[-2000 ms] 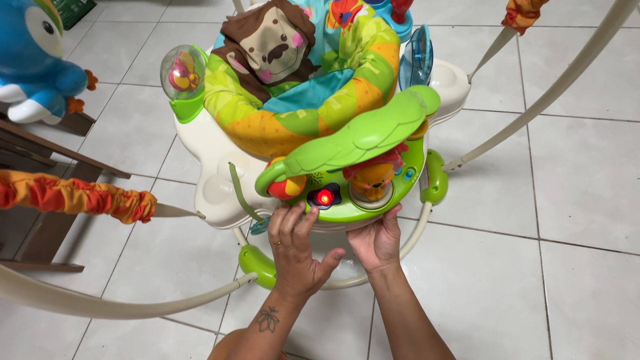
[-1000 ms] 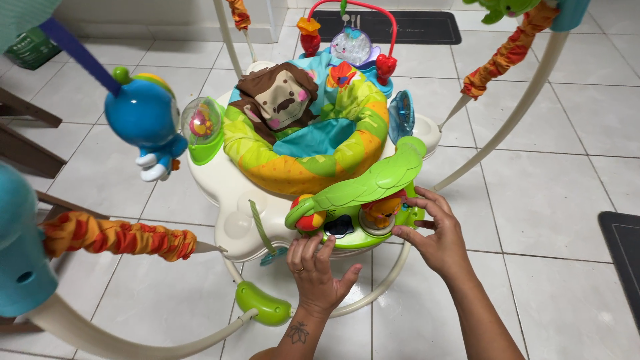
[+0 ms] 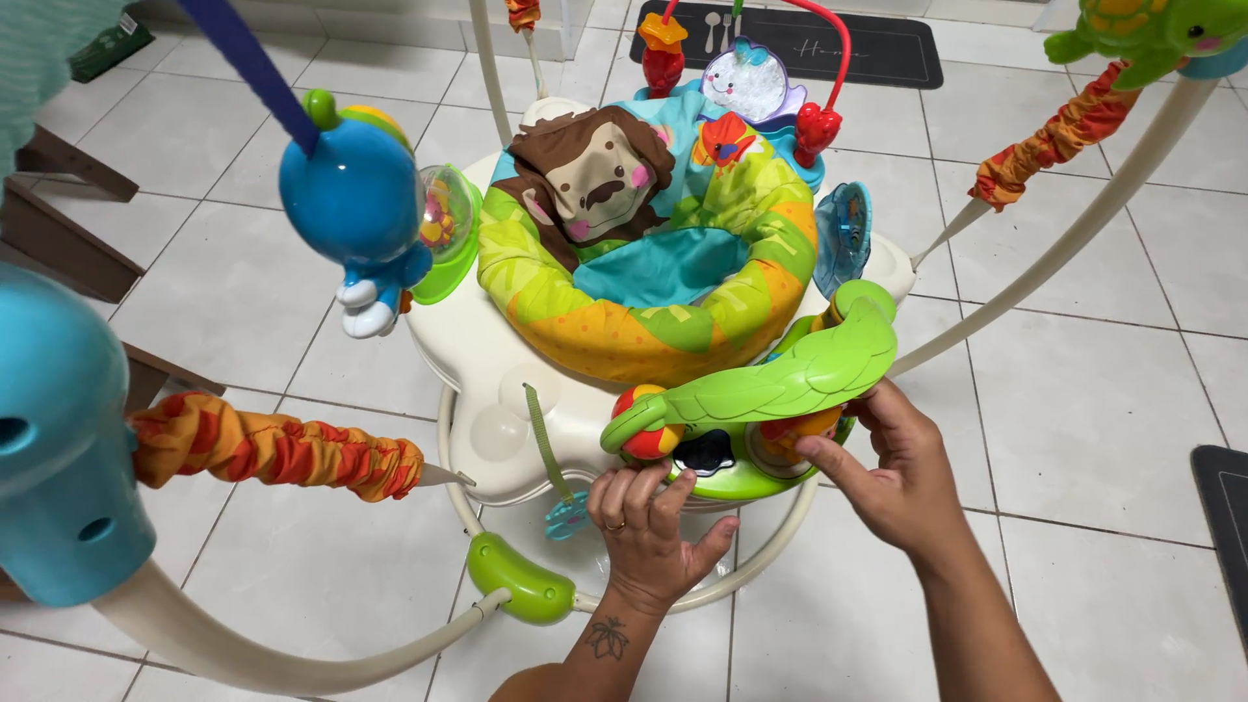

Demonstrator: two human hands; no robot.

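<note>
A baby jumper with a padded fabric seat and a cream plastic tray stands on its round frame. At its front, a green leaf-shaped arch spans a toy panel with a red-and-yellow ball and an orange toy figure. My left hand rests its fingertips on the panel's front edge, below a black piece; it grips nothing that shows. My right hand has thumb and fingers around the panel's right end, beside the orange figure; some fingertips are hidden behind the arch.
Curved frame tubes rise on both sides, with orange fabric-covered straps. A blue toy bird hangs at the left. A green turtle is at the upper right. Dark mats lie on the tiled floor, and brown wooden legs stand left.
My right hand has moved from beneath the panel to its right end. The red light lit two seconds ago no longer shows. The view has shifted and takes in more of the frame.
</note>
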